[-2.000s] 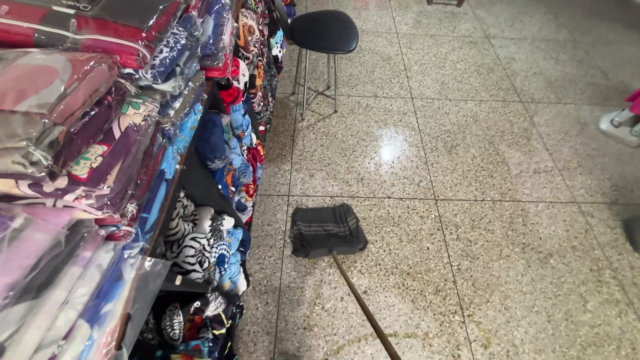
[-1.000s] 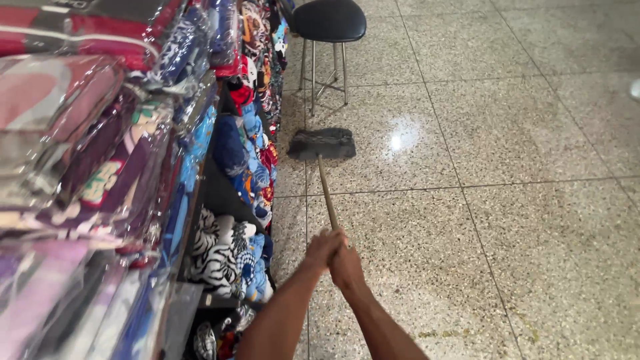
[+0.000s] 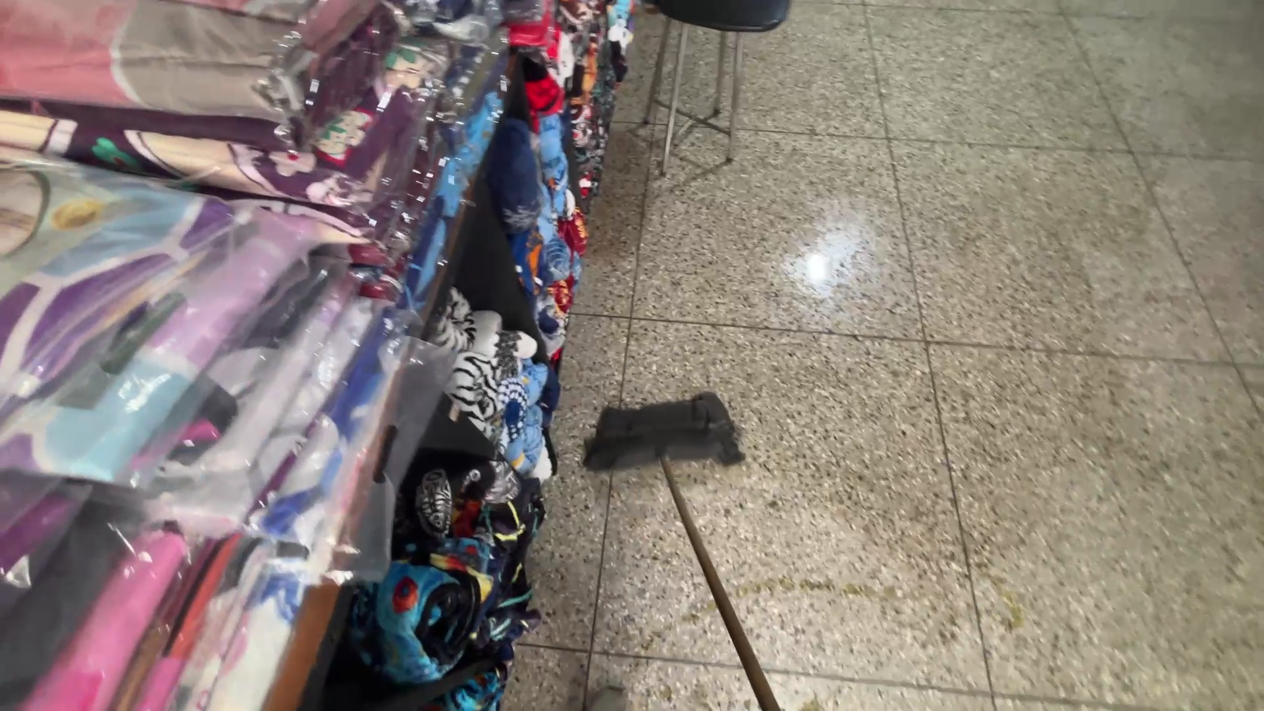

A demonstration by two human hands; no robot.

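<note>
A long wooden handle (image 3: pixel 713 583) runs up from the bottom edge to a dark cloth-covered mop or broom head (image 3: pixel 664 432). The head lies on the speckled tile floor (image 3: pixel 790 385), just right of the rolled fabrics at the foot of the display. Neither of my hands shows in the head view now; the near end of the handle is cut off by the bottom edge, so what holds it is hidden.
Plastic-wrapped folded textiles (image 3: pixel 207 296) are stacked on a display at the left. Rolled patterned fabrics (image 3: pixel 425 612) fill the space below its edge. A black stool (image 3: pixel 726 12) with metal legs stands at the top, beside the display.
One second ago both my hands held the handle in view; they are now out of frame. The mop or broom head has come back toward me, away from the stool.
</note>
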